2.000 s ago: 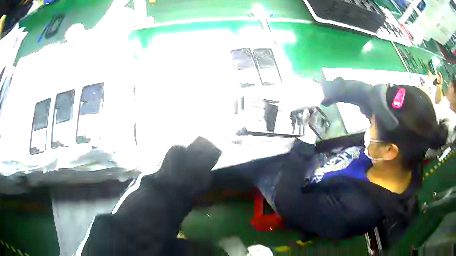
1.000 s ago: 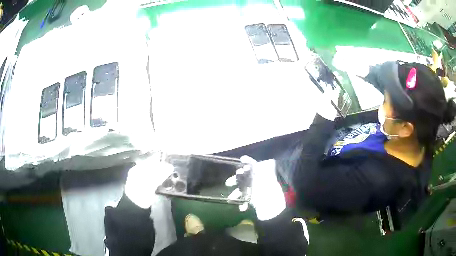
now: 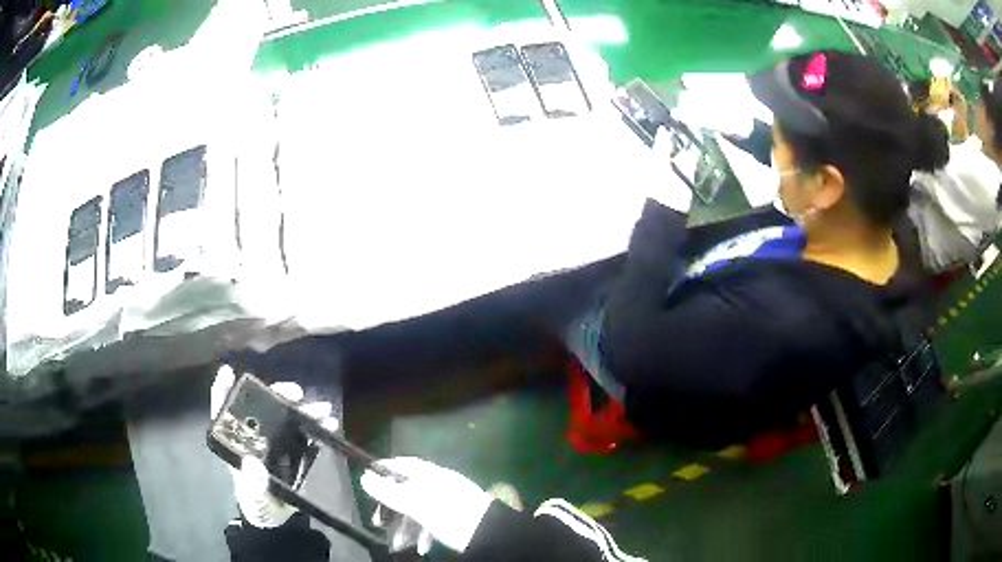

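A black phone housing [image 3: 251,423] with round camera holes at its left end is held tilted in front of me, below the bench edge. My left hand [image 3: 264,483], white-gloved, grips the camera-hole end, with fingers along both long sides. My right hand [image 3: 423,499], also white-gloved, holds the other end. Three housings [image 3: 129,225] lie in a row on the white padded tray [image 3: 247,209] at the left, and two more [image 3: 532,82] lie on the white surface farther right. Overexposure hides the recesses.
A seated person [image 3: 758,318] at the right holds another housing [image 3: 670,126] over the bench. A red stool [image 3: 597,415] stands below the bench. Stacked black trays [image 3: 884,412] are at the lower right. Yellow-black tape [image 3: 665,483] marks the green floor.
Two seconds ago an arm reached over the bench, with no housing visible in it. One second ago both hands held the housing roughly level; now it has moved left and tilts down to the right.
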